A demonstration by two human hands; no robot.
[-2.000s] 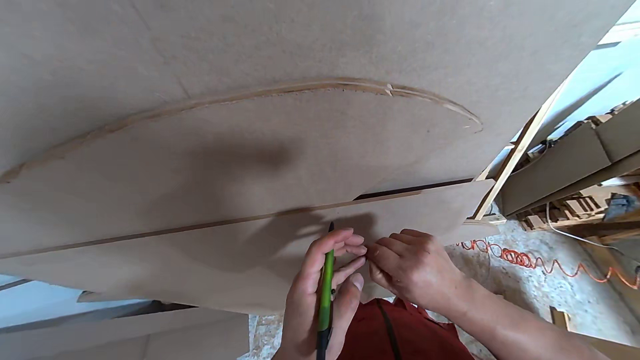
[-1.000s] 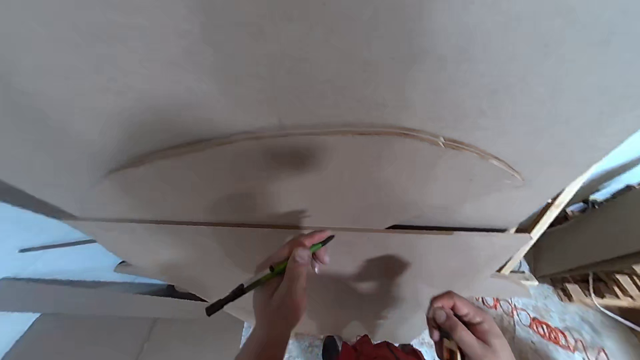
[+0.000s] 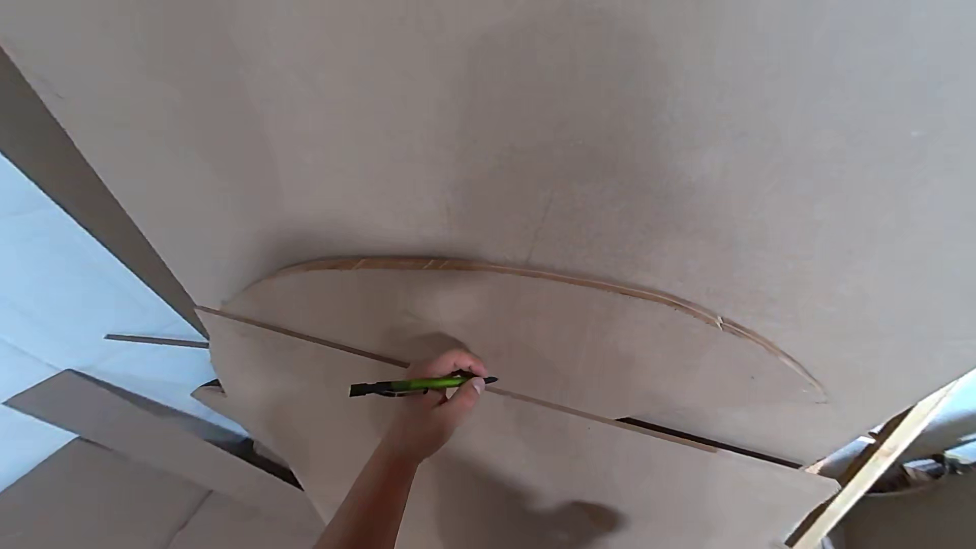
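Observation:
My left hand (image 3: pixel 442 404) grips a green and black marking pencil (image 3: pixel 427 385) between thumb and fingers, its dark tip pointing right. The hand is over the long straight edge of a thin wooden strip or board (image 3: pixel 549 402), which crosses a large brown fibreboard sheet (image 3: pixel 724 152). Beyond the hand, a thin curved wooden strip (image 3: pixel 534 272) arches across the sheet from left to right. A narrow dark gap (image 3: pixel 709 441) shows along the straight edge at right. My right hand is out of view.
At lower left lie flat board offcuts (image 3: pixel 152 435), with a thin strip (image 3: pixel 156 340) above them. A pale timber batten (image 3: pixel 884 465) slants past the sheet's lower right corner. A shadow falls on the near board.
My right hand, near my left hand two seconds ago and then lower right, has gone out of view. The pencil, upright at first, now lies nearly level. The view has shifted.

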